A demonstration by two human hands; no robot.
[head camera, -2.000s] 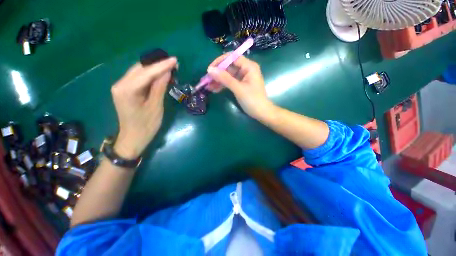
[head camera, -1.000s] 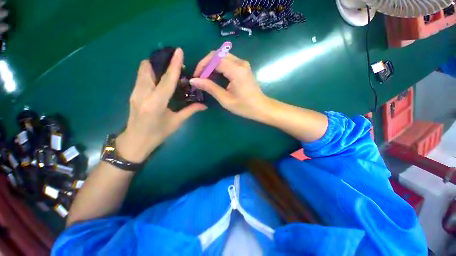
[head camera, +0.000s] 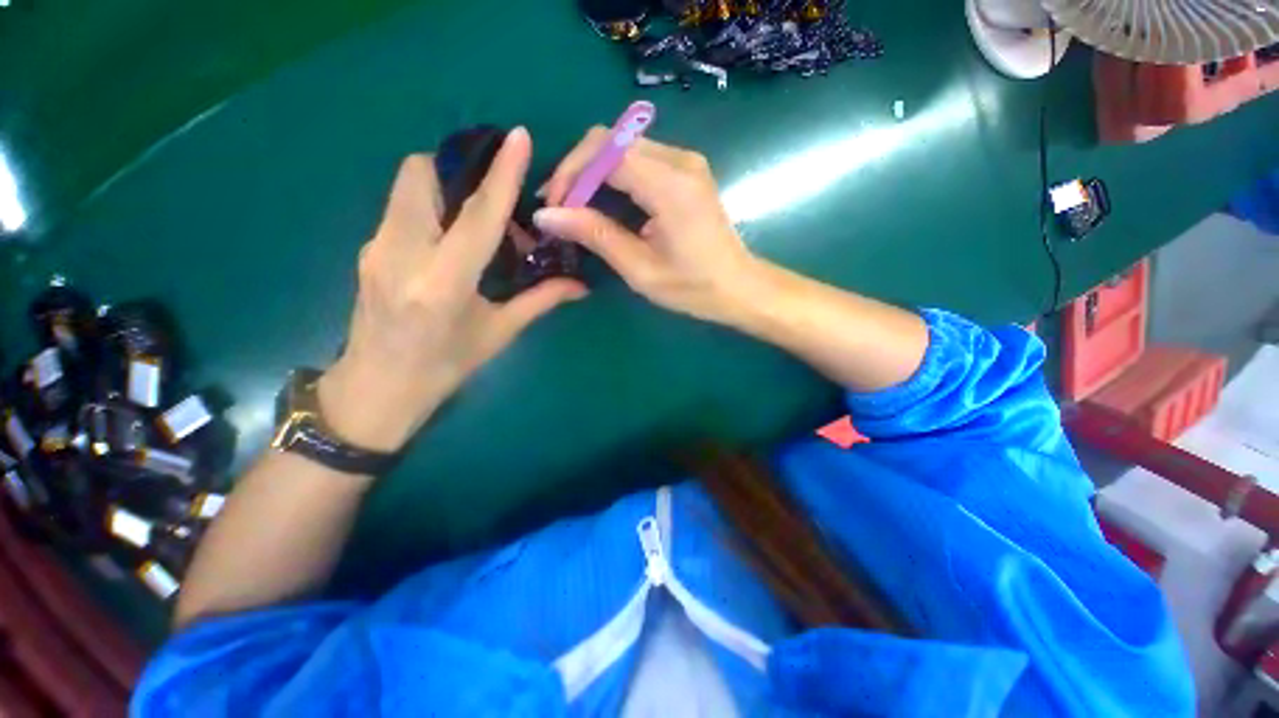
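My left hand (head camera: pixel 428 288) holds a black display module (head camera: pixel 466 166) between thumb and fingers, tilted up at its upper side. A small dark housing (head camera: pixel 547 261) sits just right of it, between my left thumb and my right hand. My right hand (head camera: pixel 659 225) grips pink-purple tweezers (head camera: pixel 606 157), rear end up, tip pointing down at the housing. The tweezer tip and the flex cable are hidden or too small to tell.
A cluster of dark housings with white batteries (head camera: pixel 143 382) lies at left. The display stack (head camera: pixel 786 39) is at top centre. A single unit (head camera: pixel 1077 206) lies by the black cord at right. A white fan (head camera: pixel 1171 25) and red-pink bins (head camera: pixel 1164 96) stand at upper right.
My left hand has come in from the left with the display module and now surrounds the housing. The tweezers stand more upright. The whole view has shifted slightly.
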